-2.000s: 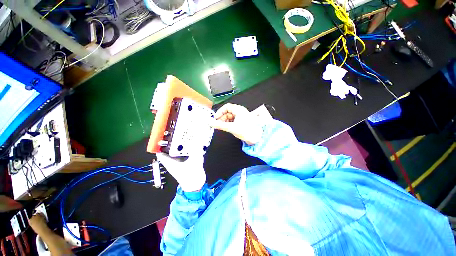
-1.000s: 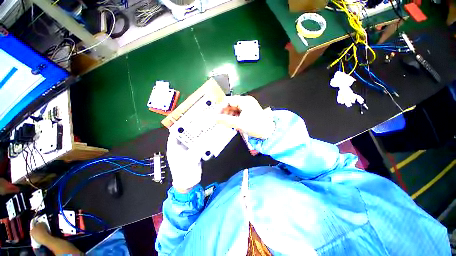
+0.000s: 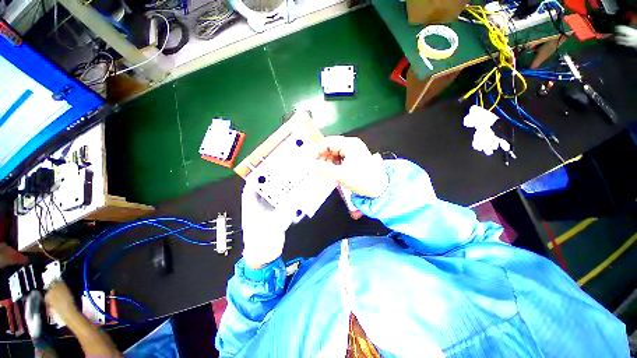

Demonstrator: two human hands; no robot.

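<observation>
A white module plate (image 3: pixel 285 175) with dark round corner spots is held tilted above the front of the green mat. An orange pad (image 3: pixel 271 148) lies along its far edge. My left hand (image 3: pixel 264 227), in a white glove, grips the plate's near left side. My right hand (image 3: pixel 353 164), gloved with bare-looking fingertips, holds its right side; its fingers partly cover the plate. A white module on an orange pad (image 3: pixel 221 142) lies on the mat to the left. Another white module (image 3: pixel 338 80) lies farther back.
Blue cables (image 3: pixel 150 225) lead to a silver connector strip (image 3: pixel 221 233) at left, with a black mouse (image 3: pixel 161 257) near them. A monitor (image 3: pixel 43 105) stands far left. Tape (image 3: pixel 437 43), yellow cables (image 3: pixel 497 52) and white cloth (image 3: pixel 483 130) are right. Another person's arm (image 3: pixel 80 323) is lower left.
The white module on its orange pad, held with the plate at first, now lies on the mat. The held plate has turned to a flatter view. The neighbour's arm at lower left has moved.
</observation>
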